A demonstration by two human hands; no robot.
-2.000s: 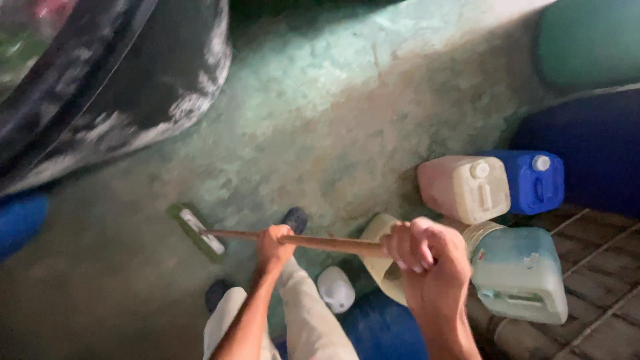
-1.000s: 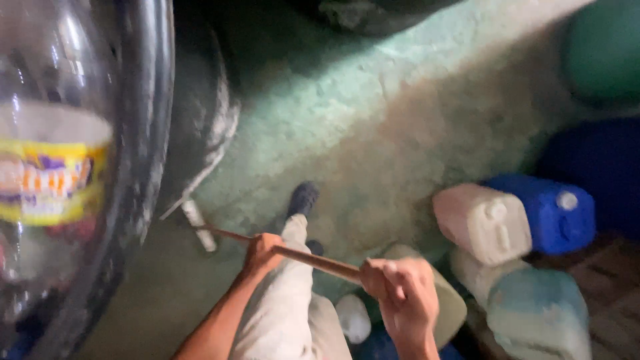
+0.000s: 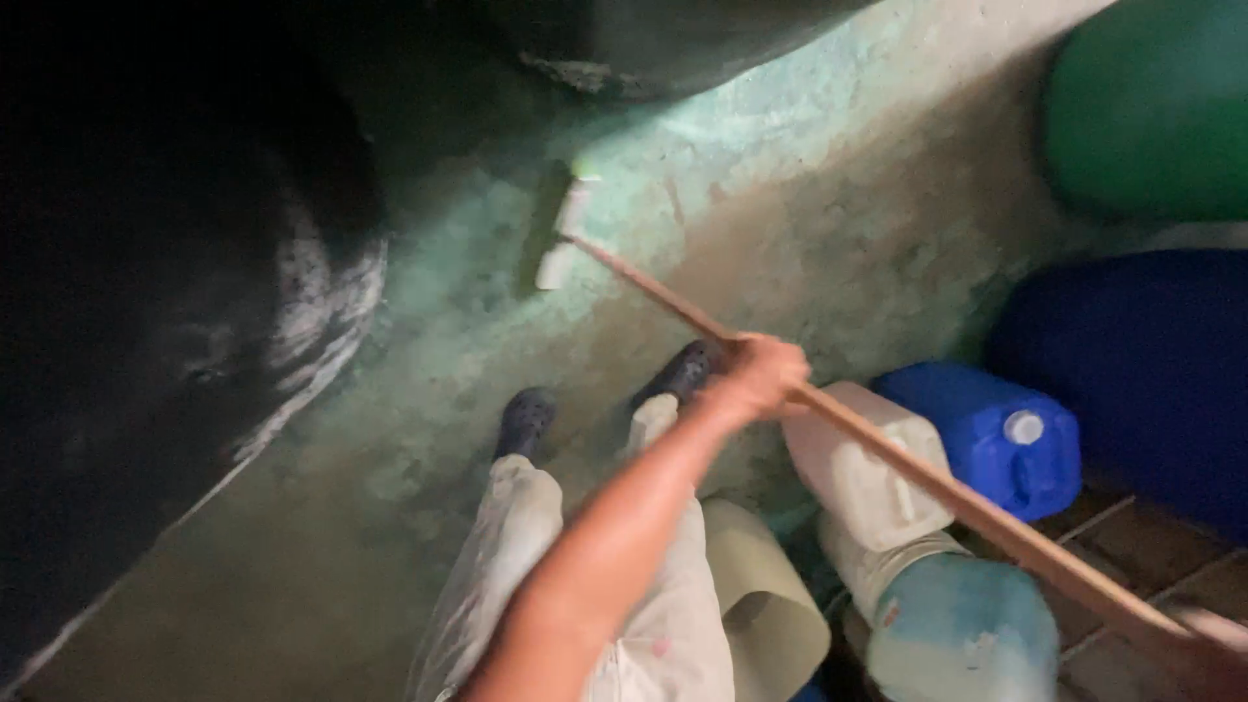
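A long wooden handle [image 3: 936,478] runs from the lower right up to a broom or brush head [image 3: 564,229] with a white top, which is on the greenish floor [image 3: 439,370] beyond my feet. My left hand [image 3: 765,375] is closed around the middle of the handle. At the right edge, my right hand [image 3: 1214,639] is blurred and partly cut off, at the handle's upper end; its fingers wrap the wood. The bristles are too blurred and shaded to make out.
Large dark containers [image 3: 322,283] stand at left and top. On the right are a green drum [image 3: 1150,117], a dark blue drum [image 3: 1131,361], a blue jerrycan [image 3: 1014,429], a whitish jerrycan [image 3: 858,468], a bluish translucent container [image 3: 960,624] and a beige cylindrical container [image 3: 765,604].
The broom head has moved from beside the dark container at left to the floor ahead of my feet. My right hand has moved out to the right edge. The view has shifted.
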